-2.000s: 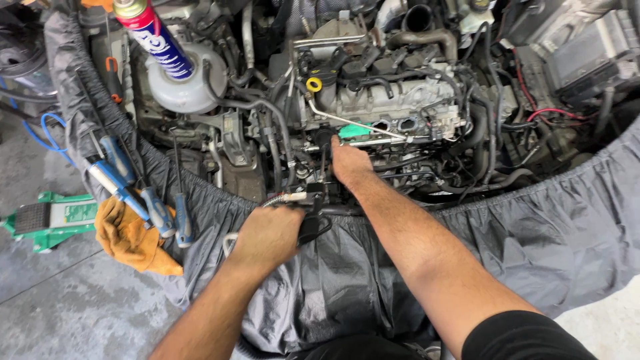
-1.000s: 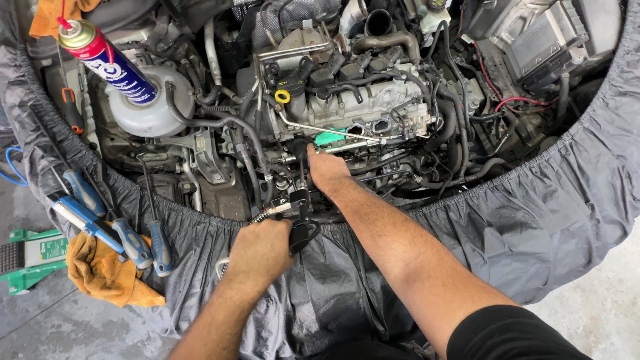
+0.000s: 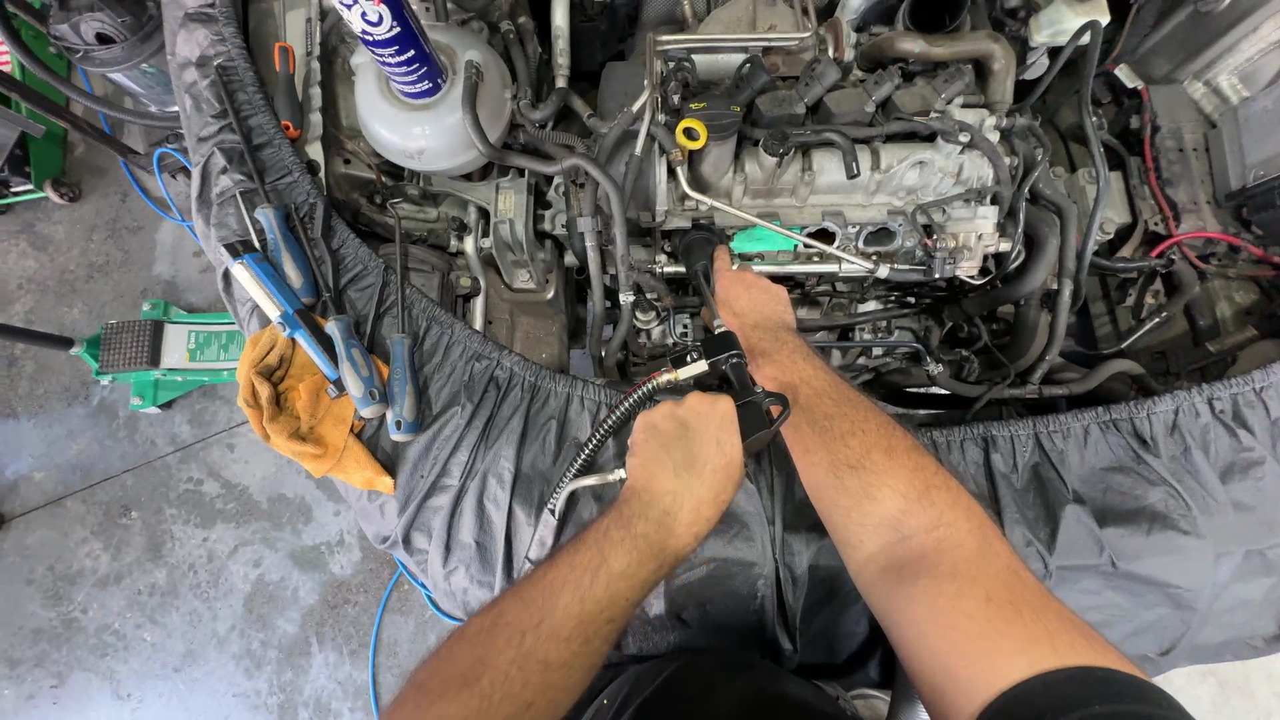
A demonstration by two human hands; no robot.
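Note:
My left hand [image 3: 685, 450] is closed around the handle of a black air-powered gun [image 3: 745, 385] with a coiled-spring hose guard [image 3: 605, 435]. The gun's thin nozzle points up to a black rubber cone [image 3: 698, 248] at the left end of the intake ports of the engine [image 3: 840, 180]. My right hand [image 3: 755, 305] is at that cone, its fingers partly hidden, and seems to hold it against the port. A green cloth or plug [image 3: 763, 238] fills the port beside it. Two ports [image 3: 880, 237] to its right are uncovered.
A grey fender cover [image 3: 1080, 480] lines the car's front edge. On its left lie blue-handled picks [image 3: 402, 390], a blue work light [image 3: 285, 310] and an orange cloth [image 3: 300, 405]. A spray can [image 3: 395, 50] stands on the white reservoir [image 3: 430, 110]. A green floor jack [image 3: 165, 350] is on the floor.
The view has shifted about. Both hands stay at the gun and the cone throughout, with no plain change in what they hold.

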